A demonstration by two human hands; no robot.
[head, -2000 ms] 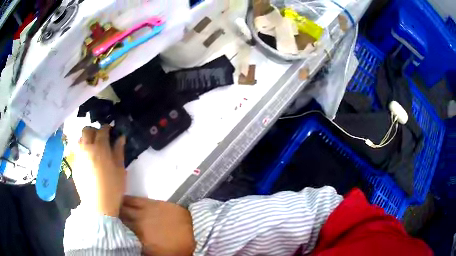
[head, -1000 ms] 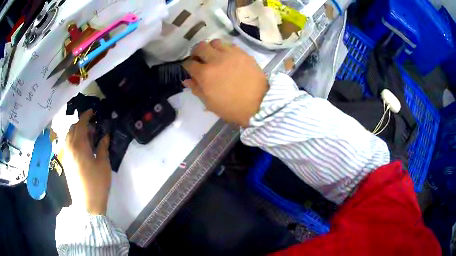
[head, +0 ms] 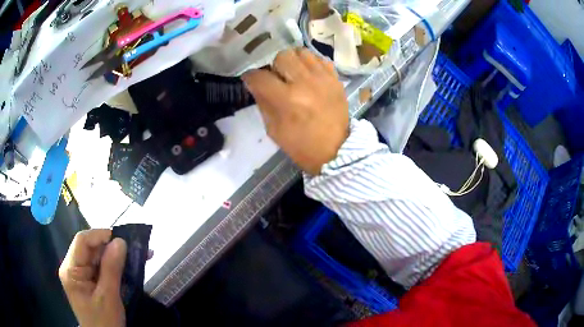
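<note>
My left hand (head: 96, 278) is at the lower left and pinches a black care label (head: 136, 255) between thumb and fingers. My right hand (head: 304, 105) is at the far end of the black label strip (head: 224, 91), fingertips at its edge; whether they grip it is not clear. More black care labels with white print (head: 137, 169) lie on the table beside the black recorder (head: 192, 148). Smaller black tabs (head: 107, 121) lie to their left.
Pink and blue snips (head: 157, 35) lie on a marked paper sheet (head: 61, 76). A round tray (head: 349, 60) holds scraps. A ruler edge (head: 221, 230) runs along the table front. The blue guide plate (head: 50, 184) is left. Blue baskets (head: 512, 185) with dark cloth stand right.
My left hand has moved down and toward me from the label pile, now with a label in its fingers. My right hand first reached across to the label strip and has stayed there.
</note>
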